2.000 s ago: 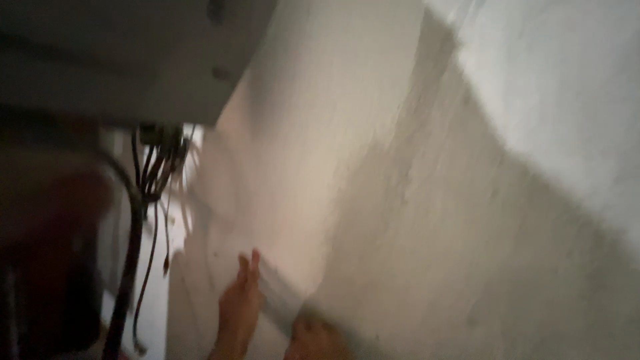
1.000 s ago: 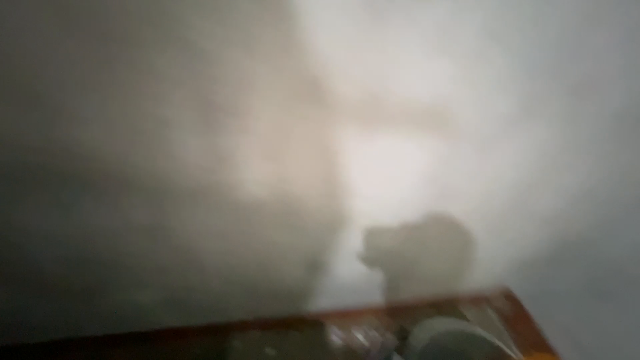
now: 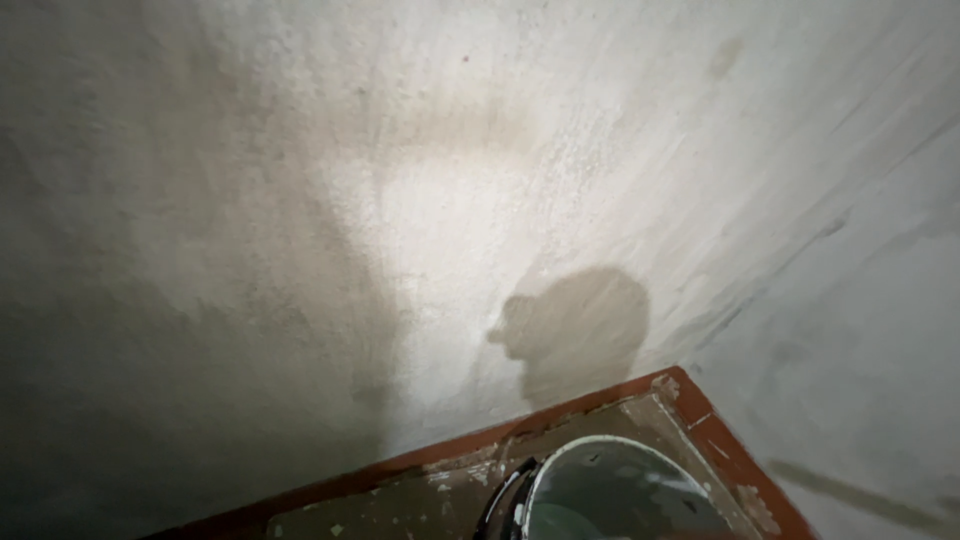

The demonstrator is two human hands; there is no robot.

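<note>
Neither of my hands is in the head view. A rough plastered wall (image 3: 450, 217) fills most of it, with the shadow of a head cast low on its surface. Below, at the bottom edge, is a round bucket-like container (image 3: 622, 487) with a pale rim; its lower part is cut off by the frame. Dark curved pieces (image 3: 506, 502) with white smears lie against the container's left side.
Reddish-brown skirting (image 3: 450, 446) runs along the foot of the wall and turns at the corner. The floor (image 3: 360, 514) carries pale spatters. A second wall (image 3: 847, 360) rises on the right.
The view has swung away from the cables, the grey box and both hands seen two seconds ago to the wall's corner. The container shows more fully than one second ago.
</note>
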